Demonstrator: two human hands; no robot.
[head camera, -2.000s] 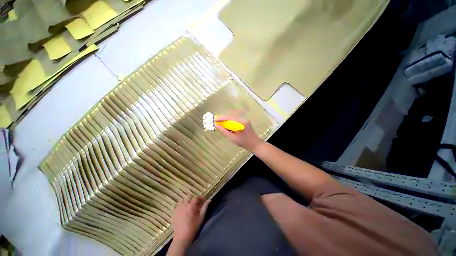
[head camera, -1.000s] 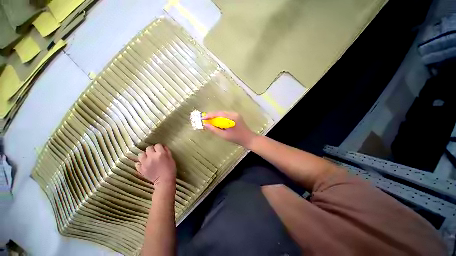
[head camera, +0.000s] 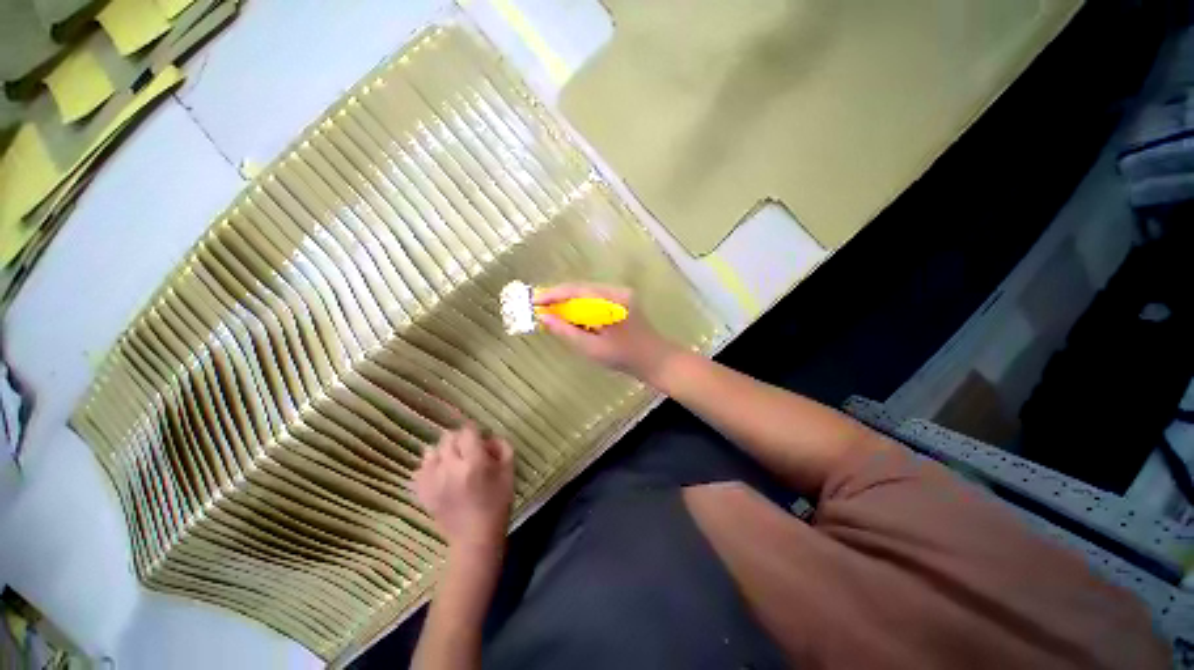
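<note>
A stack of khaki cut panels [head camera: 327,353] lies fanned out like shingles in front of me, with narrow parallel strips showing and whitish shine on its upper half. My right hand [head camera: 605,327] holds the yellow handle of the glue brush [head camera: 593,312]. The whitish bristles point left, over the stack's right part; whether they touch it I cannot tell. My left hand [head camera: 465,482] is at the stack's lower edge with its fingers curled. Whether it pinches a panel edge cannot be told.
A further flat khaki stack [head camera: 786,118] with a notched corner lies at the upper right. Draped olive workpieces with yellow pieces [head camera: 79,85] lie at the upper left. White base sheets [head camera: 170,157] run under the work. Perforated metal rails [head camera: 1021,478] are at the right, beyond the table edge.
My left hand went up onto the strips, then moved back down and right toward the near edge. The brush stays over much the same part of the stack. The view shifts slightly.
</note>
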